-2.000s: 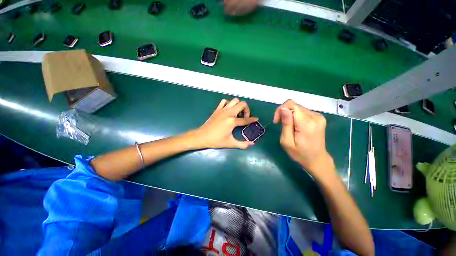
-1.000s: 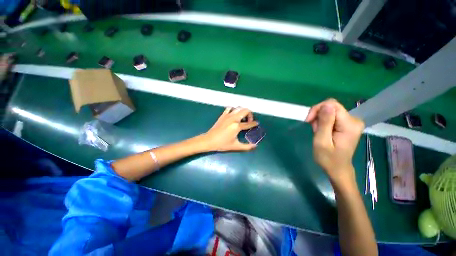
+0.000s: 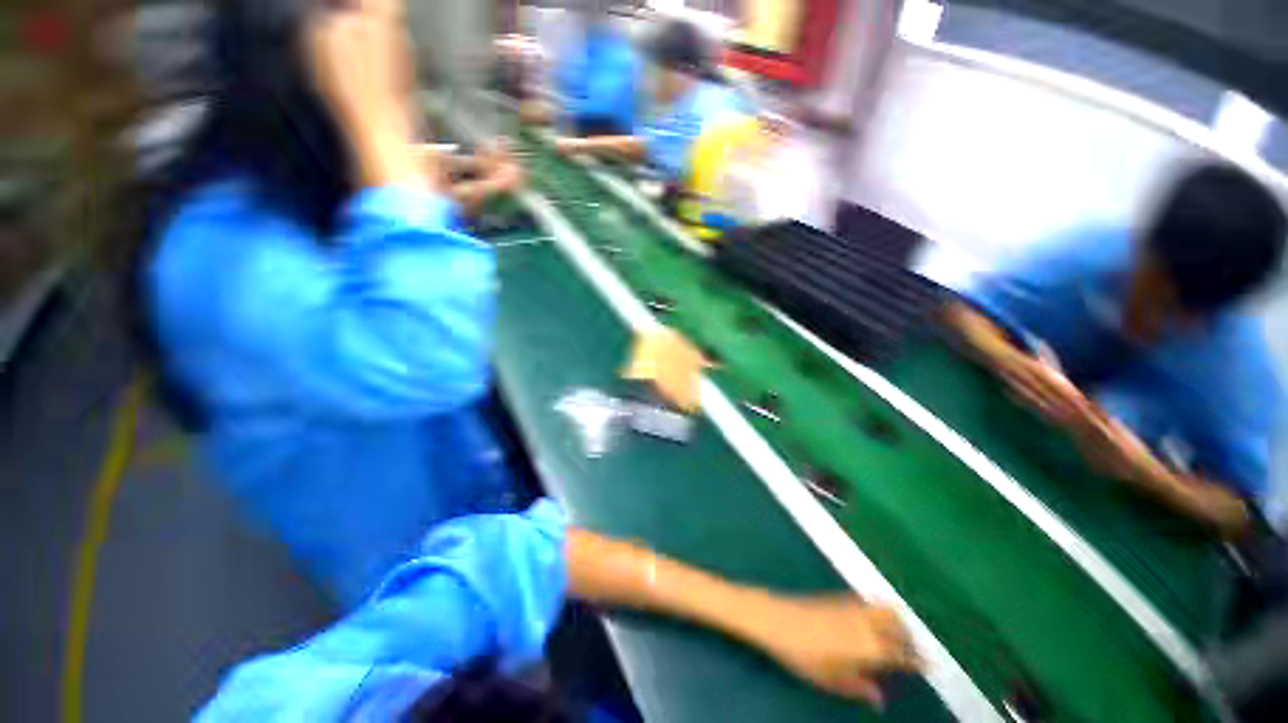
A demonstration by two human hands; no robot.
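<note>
The view is turned left along the line and is blurred. My left hand (image 3: pixel 836 643) is at the bottom right of the bench, beside the white rail (image 3: pixel 805 502), with its fingers bent down. Blur and the hand itself hide whether a watch unit is in or under the fingers. Small dark watch units (image 3: pixel 825 485) lie on the green conveyor belt (image 3: pixel 918 526) beyond the rail. My right hand is out of the picture.
A small open cardboard box (image 3: pixel 667 370) and a crumpled clear bag (image 3: pixel 591 418) sit on the bench. A person in blue (image 3: pixel 318 318) is close at the left. Another person (image 3: pixel 1130 325) is across the belt, near black trays (image 3: pixel 833 276). More people are farther along.
The view has swung left and up, so the line and workers now show. My right hand, the phone and fan have left the picture. The watch held in my left hand before is no longer discernible.
</note>
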